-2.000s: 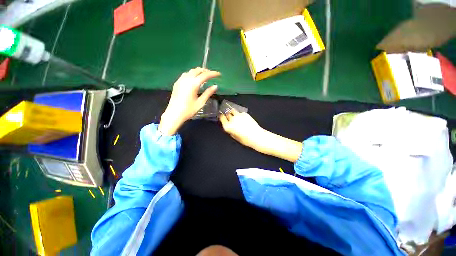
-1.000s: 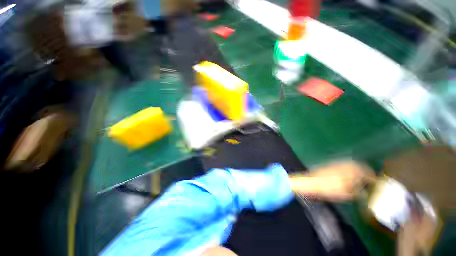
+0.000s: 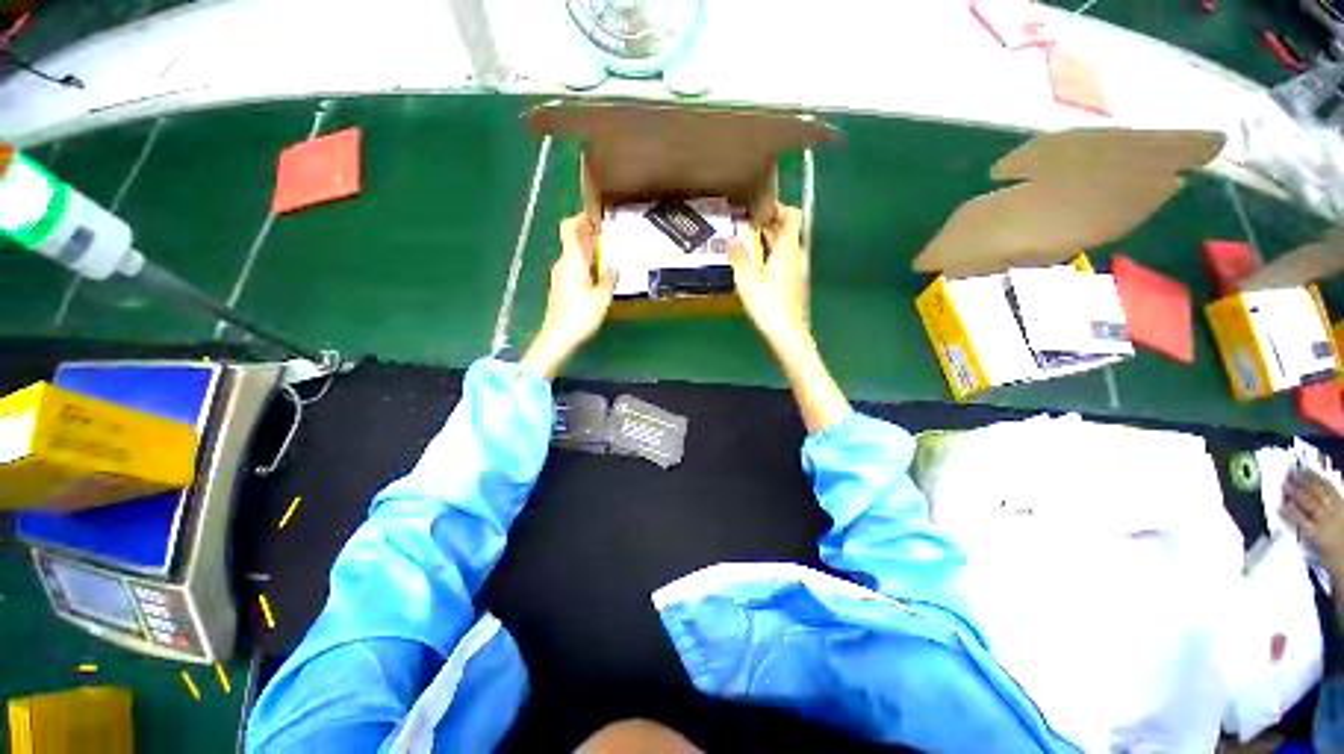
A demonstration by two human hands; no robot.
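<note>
An open yellow retail box [image 3: 675,307] stands on the green belt in front of me, its brown flap [image 3: 681,155] raised at the back. White papers and a dark card [image 3: 680,226] with print lie on top inside, with a black item near the front. My left hand [image 3: 579,287] holds the box's left side. My right hand [image 3: 772,280] holds its right side, the thumb over the contents. Two small groups of dark cards [image 3: 646,429] lie on the black mat [image 3: 634,516] below the box.
A bench scale [image 3: 199,516] at left bears a closed yellow box [image 3: 106,449]. Another yellow box [image 3: 71,722] is at lower left. Open boxes [image 3: 958,346] stand at right, near red squares [image 3: 1153,307]. A white pile [image 3: 1083,545] lies right. Another person's hand [image 3: 1306,508] is at the right edge.
My hands have left the dark cards on the mat and now grip an open box on the belt. A dark card lies on its contents. The view has swung left and back.
</note>
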